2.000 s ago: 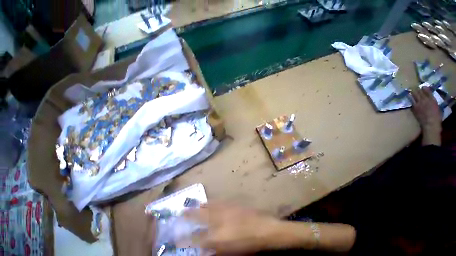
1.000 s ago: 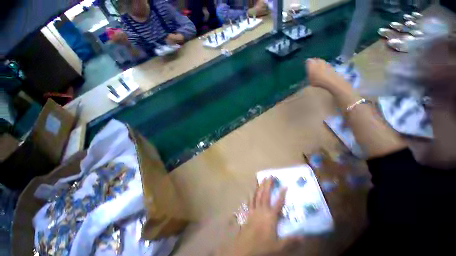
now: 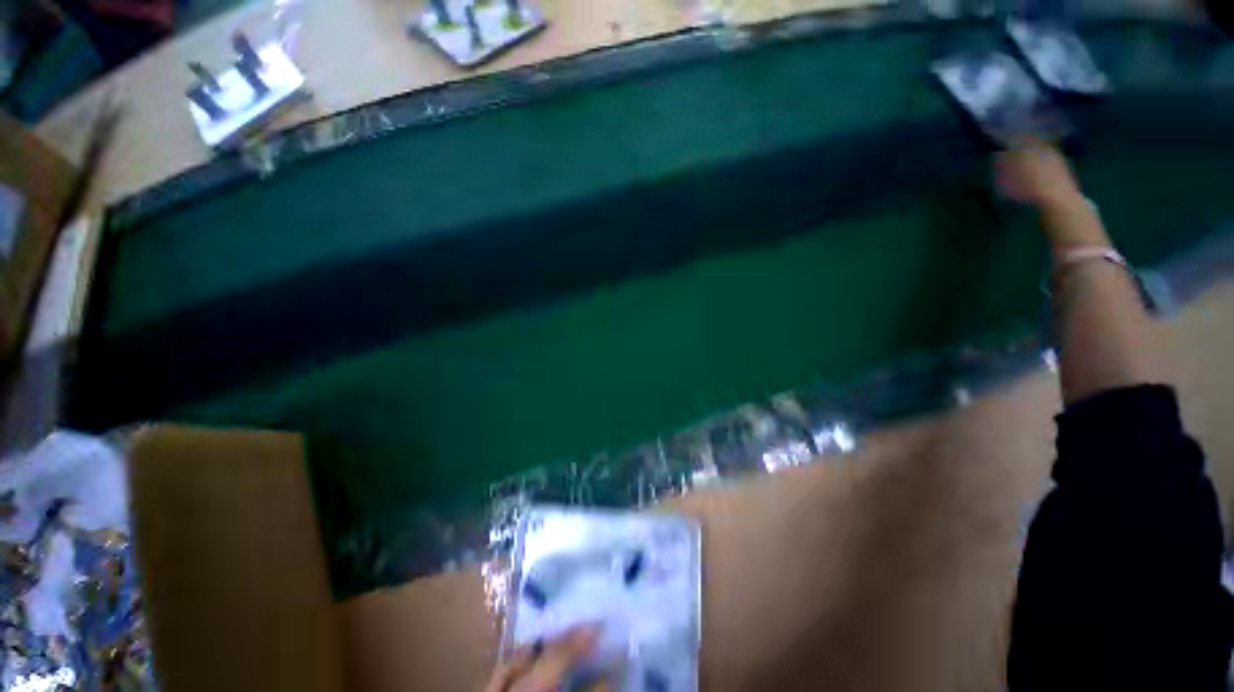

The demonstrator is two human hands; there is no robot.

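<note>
A white post plate (image 3: 582, 548) with dark post ends lies at the bottom centre, beside the belt's near edge. My left hand (image 3: 548, 662) is cut off by the lower edge; its blurred fingers are on the plate's face among the posts. My right hand (image 3: 1035, 173), with a bracelet at the wrist, is stretched over the green belt at the upper right. It is at the near edge of a blurred pale plate (image 3: 985, 89); whether it grips that plate is unclear. A second pale plate (image 3: 1058, 57) lies just beyond.
The green belt (image 3: 609, 365) crosses the view, with glittering film along its near edge. A brown carton (image 3: 223, 554) stands at lower left, with blue-and-gold parts (image 3: 102, 595) and white liner beside its flap. Post plates (image 3: 250, 95) stand on the far bench. Another carton (image 3: 27, 203) is at far left.
The view has swung toward the belt. My right hand has moved out from the near bench over the belt to the pale plates. The white plate now appears lower, with less of my left hand visible.
</note>
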